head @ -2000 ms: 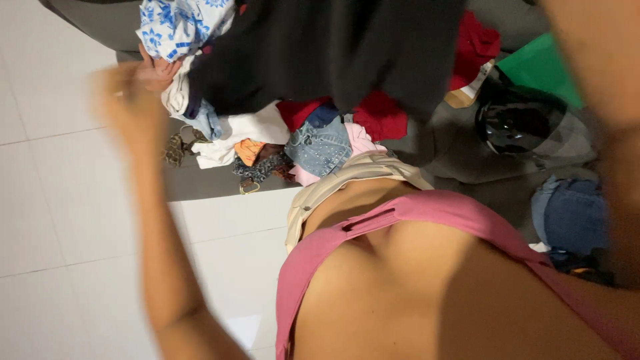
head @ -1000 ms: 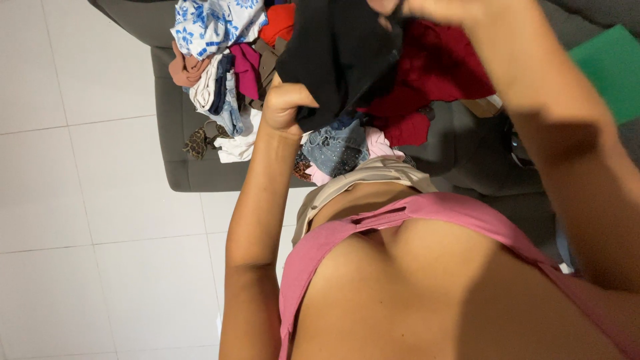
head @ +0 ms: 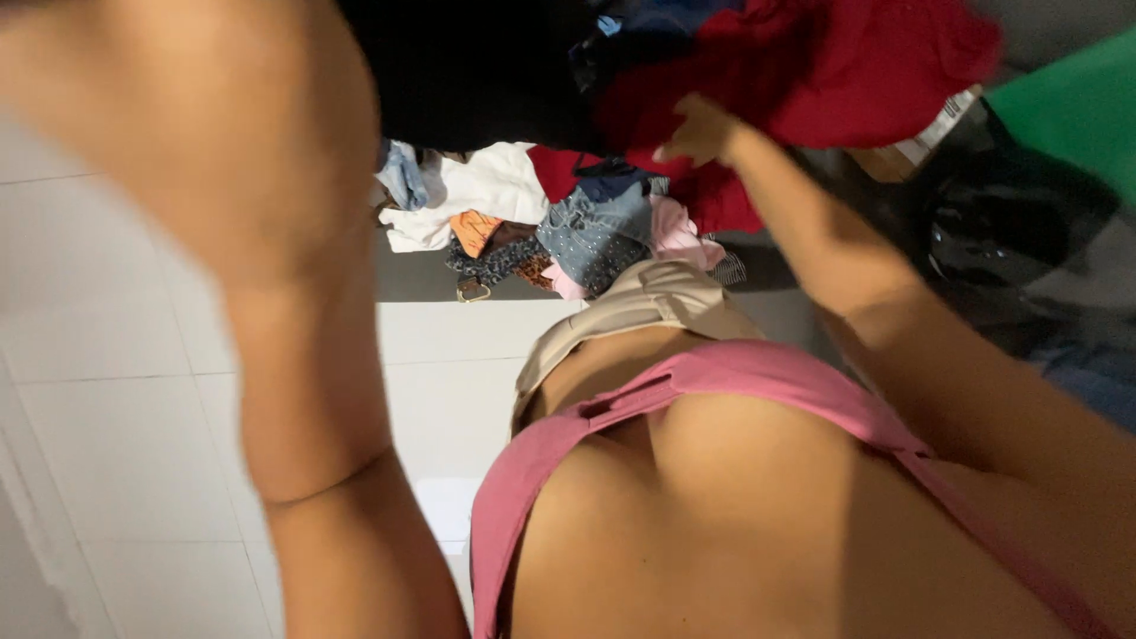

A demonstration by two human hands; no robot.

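Observation:
My left hand (head: 195, 124) is a large blur close to the camera at the upper left; its fingers and any hold on cloth cannot be made out. Beside it, a black garment (head: 479, 80) spreads across the top. My right hand (head: 701, 133) is over dark red cloth (head: 834, 80), just right of the black garment, its fingers apart and no cloth plainly between them. Below the black garment lie white cloth (head: 497, 182), a studded denim piece (head: 599, 226), an orange piece (head: 475, 231), leopard-print cloth (head: 497, 262) and pink cloth (head: 679, 231).
The clothes lie on a dark grey upholstered seat (head: 772, 266), above a white tiled floor (head: 115, 337). A glossy black object (head: 1003, 222) and a green item (head: 1074, 106) are at the right. Blue denim (head: 1092, 382) shows at the right edge.
A second ago both hands were at the black garment. Since then my left hand has come up close to the camera, and my right hand has moved down over the red cloth.

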